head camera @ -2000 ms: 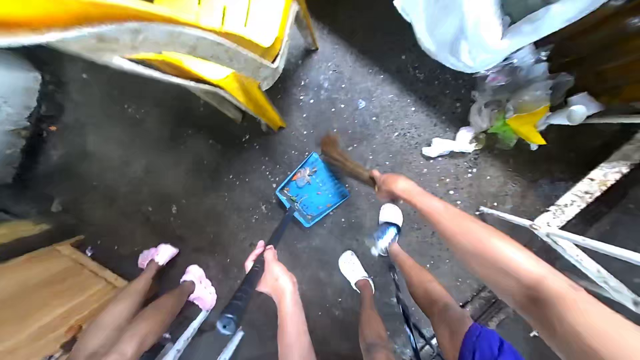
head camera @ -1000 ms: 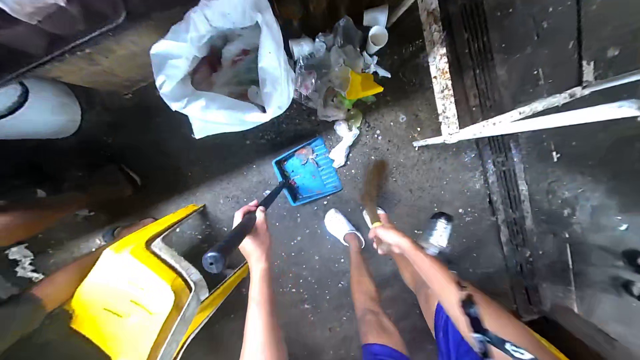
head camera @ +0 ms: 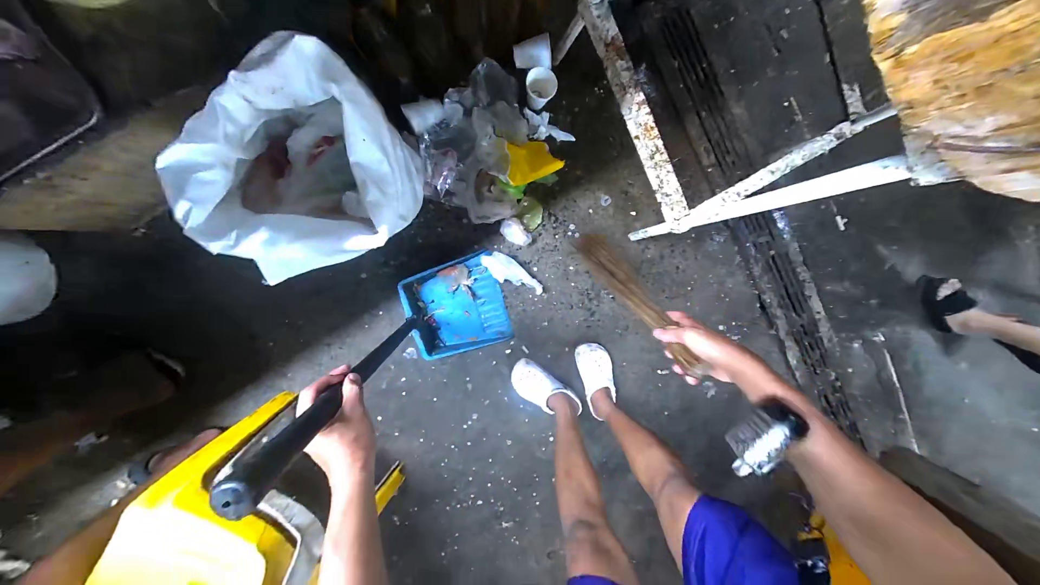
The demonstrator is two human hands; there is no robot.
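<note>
My left hand (head camera: 340, 422) grips the black handle (head camera: 280, 451) of a blue plastic dustpan (head camera: 487, 313), which lies on the floor with bits of debris in it. A crumpled white piece of plastic or tissue (head camera: 513, 271) rests at the pan's upper right edge. Closed around the bound end of a short stick broom (head camera: 621, 276) is my right hand (head camera: 703, 349); the bristles point up and left, toward scattered dirt right of the pan. Above the pan lies a heap of clear plastic, wrappers and a yellow scrap (head camera: 530, 162), with white cups (head camera: 541, 85) beside it.
An open white sack (head camera: 374, 175) holding rubbish stands upper left. A yellow plastic chair (head camera: 195, 504) is at lower left, near another person's limbs. Rusty white metal frame legs (head camera: 642, 122) and a floor drain grate (head camera: 756, 227) lie right. Another person's sandalled foot (head camera: 946, 305) shows far right.
The white crumpled piece, above the pan's right corner a second ago, now touches its edge. The broom has swung from upright to slanting up and left. The view has turned since the oldest frame.
</note>
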